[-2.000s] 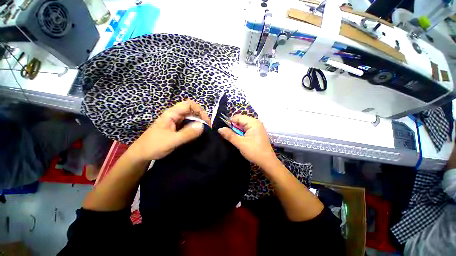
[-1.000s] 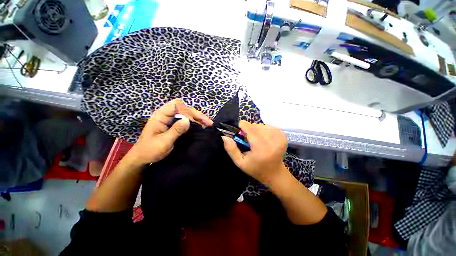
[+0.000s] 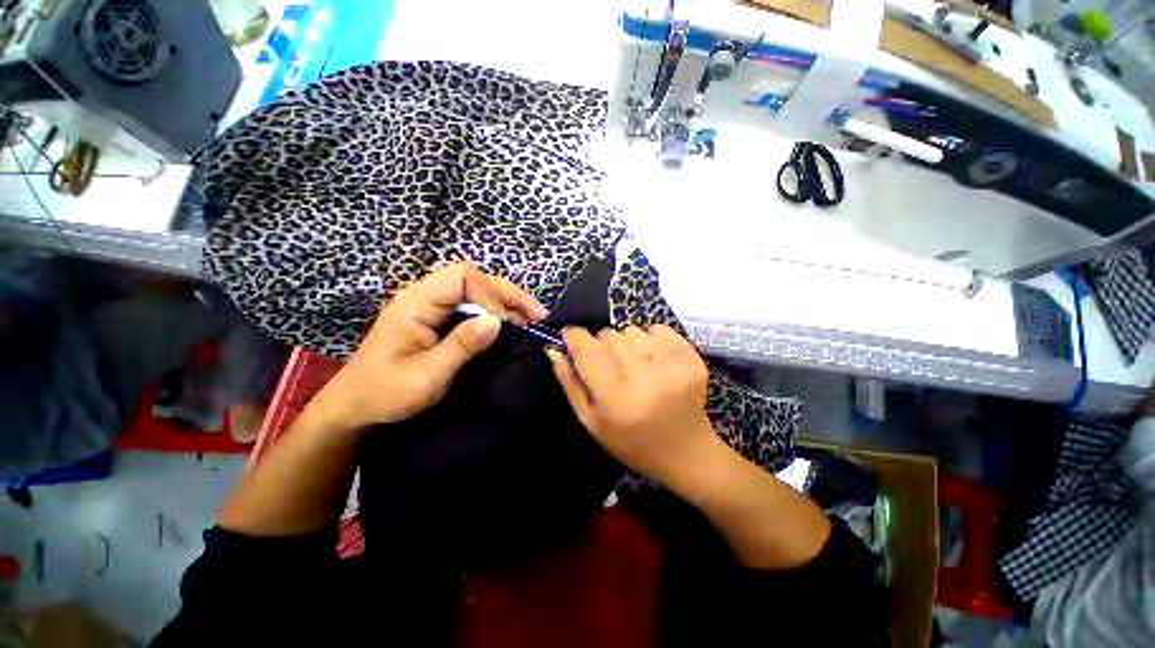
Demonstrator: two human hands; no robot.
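Note:
A black fabric piece (image 3: 494,443) hangs above my lap, with a pointed black corner standing up between my hands against the leopard-print cloth (image 3: 418,177). My left hand (image 3: 437,336) pinches the black fabric's upper edge, where a small white bit shows at the thumb. My right hand (image 3: 640,386) is closed around thread snips (image 3: 545,334); only their metal tip shows, at the fabric edge close to my left fingertips. The rest of the tool is hidden in my fingers. Seam threads are too small to make out.
A white sewing machine (image 3: 785,76) stands at upper right, with black-handled scissors (image 3: 811,174) beneath its arm. A light blue packet (image 3: 336,44) and grey machine (image 3: 139,63) are upper left. A red basket (image 3: 289,395) is by my left arm, a cardboard box (image 3: 915,544) lower right. Other people sit at both sides.
My right hand has rolled over the snips, hiding their blue part and leaving the tip at the fabric edge. The black corner has shifted slightly. The camera view has moved a little.

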